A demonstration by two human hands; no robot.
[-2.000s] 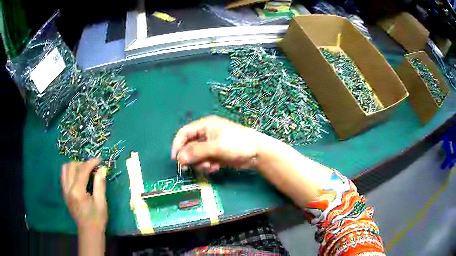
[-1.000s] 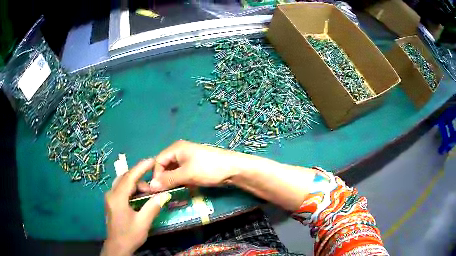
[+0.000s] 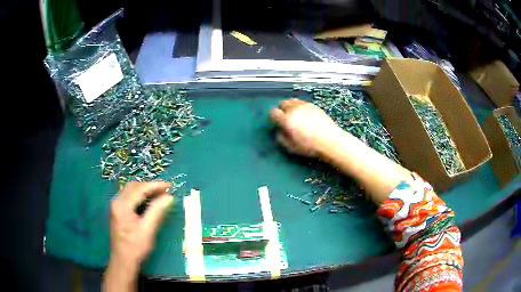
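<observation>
A small green circuit board (image 3: 220, 263) lies at the mat's near edge between two cream-yellow taped strips (image 3: 193, 228). A narrow upright strip (image 3: 234, 246) stands across it, with a dark red block (image 3: 250, 254) on the near part. My left hand (image 3: 137, 219) is left of the board, at the near end of the left pile of small leaded components (image 3: 137, 148); its fingers are curled and I cannot tell if they hold a part. My right hand (image 3: 303, 128) is at the left side of the right pile (image 3: 351, 117), slightly blurred, fingertips bent under and hidden.
A clear bag with a white label (image 3: 98, 78) stands at the far left. An open cardboard box (image 3: 394, 108) with components is right of the right pile, and a smaller box (image 3: 500, 137) is at the far right. A silvery rail (image 3: 285, 74) runs behind the piles.
Both hands were together over the board a second ago. My left hand has moved back left, my right hand away to the right pile. The whole view has shifted.
</observation>
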